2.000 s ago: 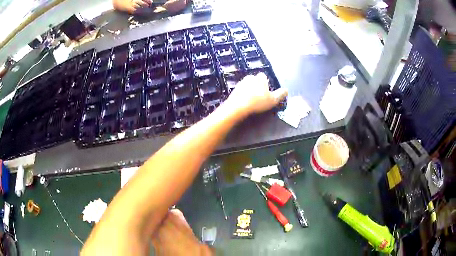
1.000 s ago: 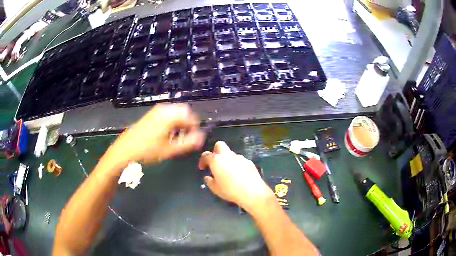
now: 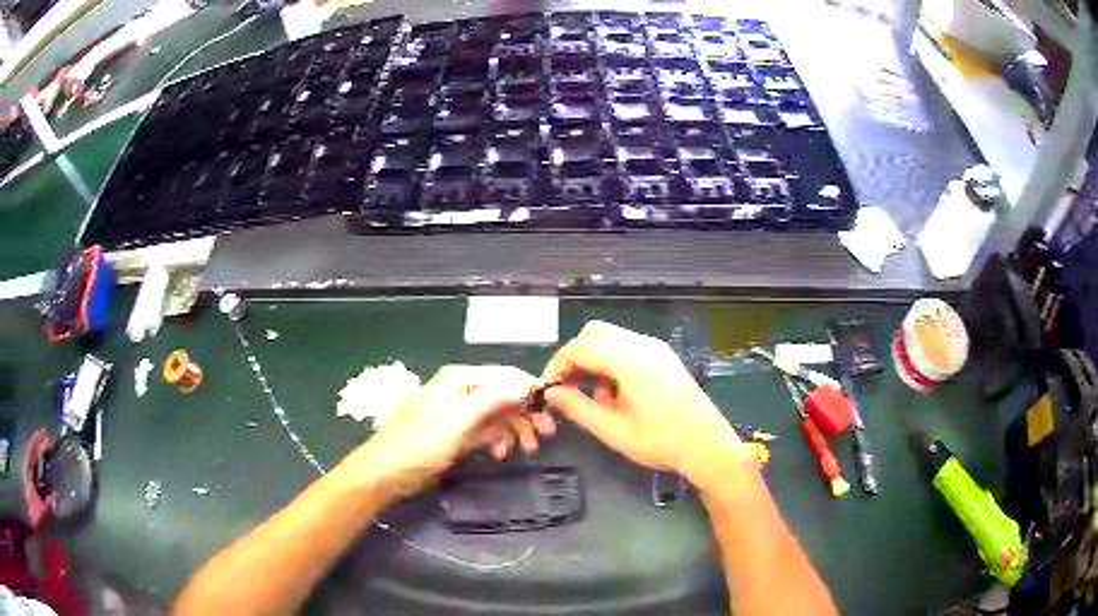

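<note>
My left hand (image 3: 464, 415) and my right hand (image 3: 620, 391) meet above the mat's middle. Their fingertips hold a small dark part (image 3: 538, 395) between them; its shape is mostly hidden by the fingers. A black device housing (image 3: 512, 498) lies flat on the green mat just below my hands. A pile of small white pieces (image 3: 378, 392) lies left of my left hand, partly behind it.
Black blister trays (image 3: 578, 217) rest on the raised surface behind. A white card (image 3: 512, 319) lies at the mat's rear. Red-handled cutters (image 3: 828, 410), a round tub (image 3: 931, 344), a green screwdriver (image 3: 978, 511) and a white bottle (image 3: 960, 225) are right. A wire (image 3: 283, 415) and copper spool (image 3: 182, 369) are left.
My right hand has come back from the trays and my hands have joined at the small dark part. The black housing and white card now show. The camera view has shifted left.
</note>
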